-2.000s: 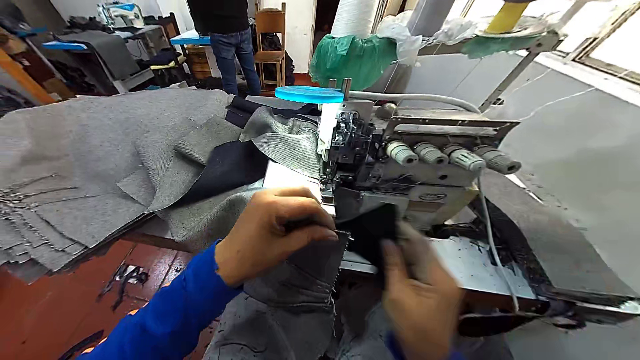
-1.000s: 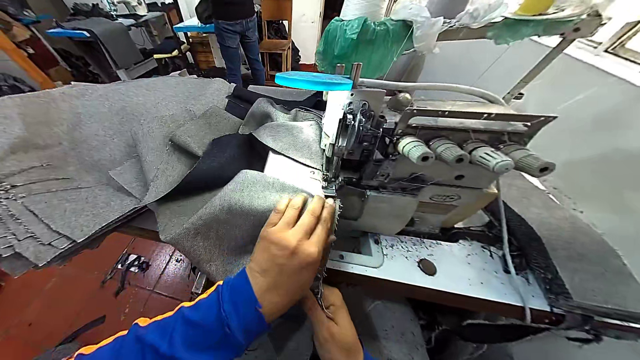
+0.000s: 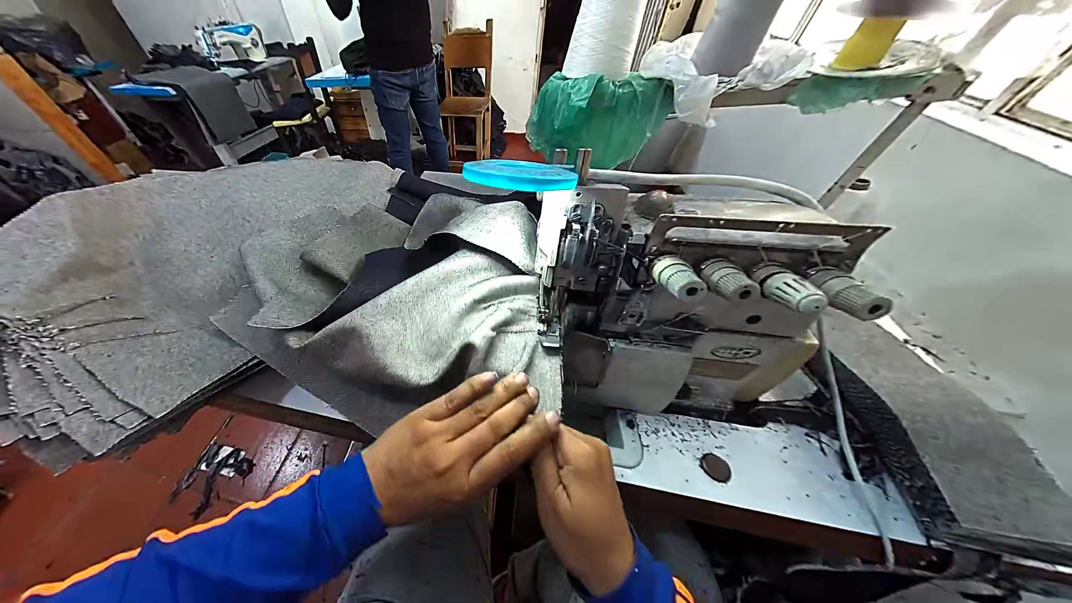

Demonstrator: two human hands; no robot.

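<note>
Grey woven fabric (image 3: 419, 322) lies bunched at the left of the overlock sewing machine (image 3: 720, 310), its edge under the presser foot (image 3: 550, 335). My left hand (image 3: 461, 440) rests flat on this fabric just in front of the foot, fingers stretched and close together. Against its fingertips, my right hand (image 3: 582, 502) is closed on the fabric's near edge, which its fingers mostly hide. Dark navy fabric (image 3: 377, 280) shows between the grey folds. A translucent blue disc (image 3: 519, 175) sits above the machine head.
Stacked grey fabric pieces (image 3: 126, 243) cover the table at left. Lint dots the white machine table (image 3: 754, 469) at right. A thread cone (image 3: 605, 38) and green plastic (image 3: 599, 117) stand behind the machine. A person (image 3: 406, 84) stands farther back, near a wooden chair (image 3: 466, 105).
Two seconds ago my hands held dark cloth in front of the machine; a second ago they were on grey fabric at the foot. Since then my right hand has come up beside my left fingertips.
</note>
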